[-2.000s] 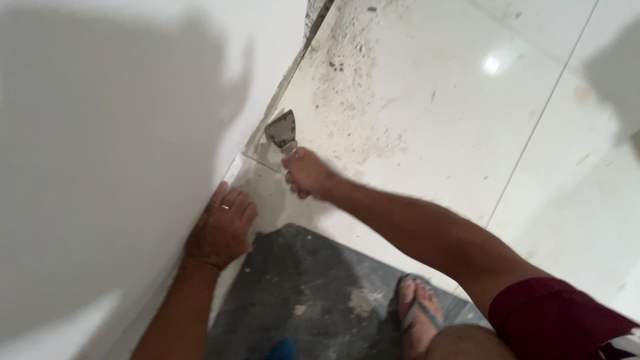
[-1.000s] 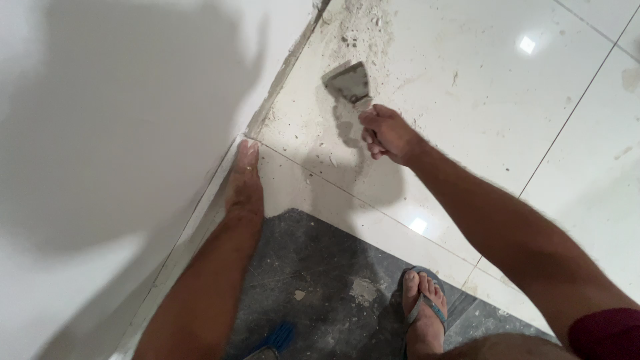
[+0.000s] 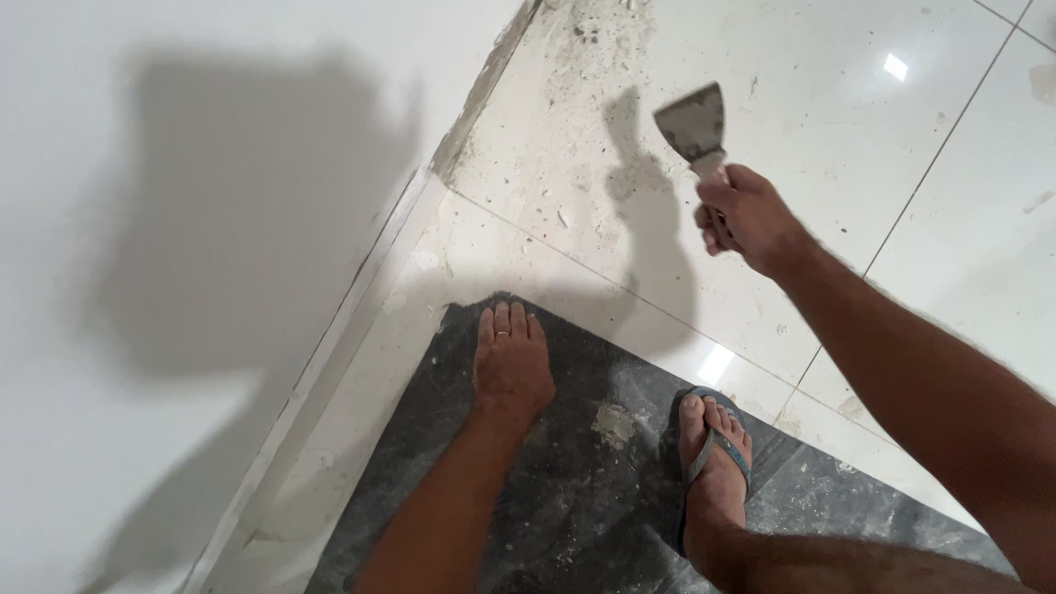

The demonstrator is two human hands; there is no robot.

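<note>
My right hand (image 3: 747,216) grips the handle of a putty knife (image 3: 695,122), held above the white tiled floor (image 3: 792,165) with its stained metal blade pointing up and left. My left hand (image 3: 513,359) lies palm down, fingers together, on the far corner of a dark sheet (image 3: 615,503) spread over the tiles. Nothing shows in it, though its palm is hidden. A baseboard strip (image 3: 355,297) runs along the foot of the white wall (image 3: 206,206); beyond its end, the wall's foot is rough and bare.
Crumbs of debris (image 3: 590,49) lie on the tiles near the rough wall edge. A foot in a flip-flop (image 3: 714,462) stands on the dark sheet's right edge. Light patches of residue (image 3: 615,423) mark the sheet.
My left hand has left the end of the baseboard and now lies on the dark sheet. My right hand has moved the putty knife rightward, away from the wall.
</note>
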